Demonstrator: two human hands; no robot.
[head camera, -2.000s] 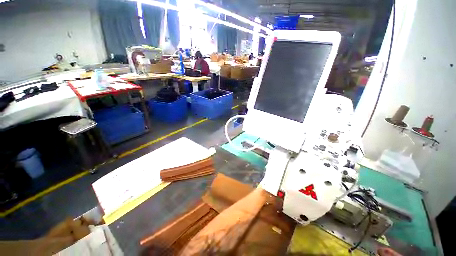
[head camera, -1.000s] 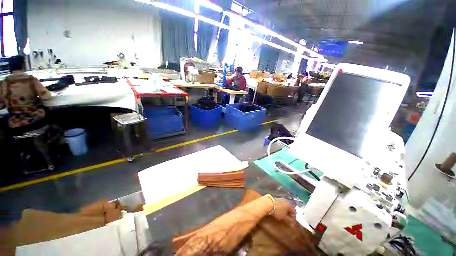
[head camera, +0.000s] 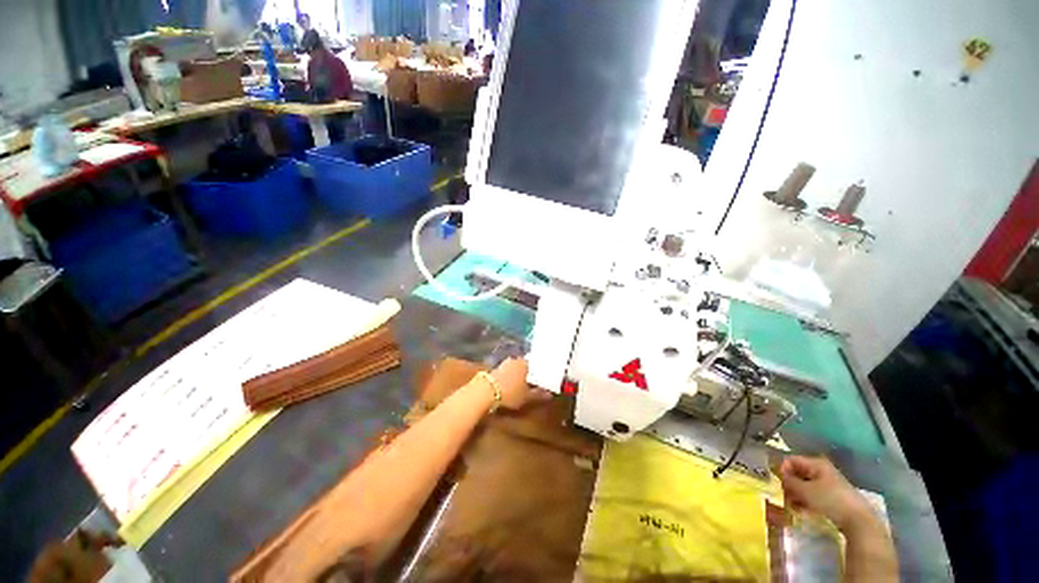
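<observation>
The yellow sewing template (head camera: 672, 518) lies under and in front of the white sewing machine head (head camera: 638, 364), with black marking on it. My left hand (head camera: 513, 384) is at the left side of the head, above a brown panel (head camera: 513, 490); its fingers are partly hidden and I cannot tell if they grip anything. My right hand (head camera: 807, 484) is at the template's right edge beside the metal clamp frame (head camera: 729, 438), fingers curled; its hold is unclear.
Stacked brown strips (head camera: 325, 367) lie on a white printed sheet (head camera: 217, 387) at the left. The control screen (head camera: 564, 103) stands behind the head. Thread cones (head camera: 794, 186) are behind right. Blue bins (head camera: 370, 174) and a person (head camera: 327, 74) are farther back.
The view has turned right and down. My right hand and the yellow template now show. My left hand has stayed near the left side of the machine head, over the brown panel.
</observation>
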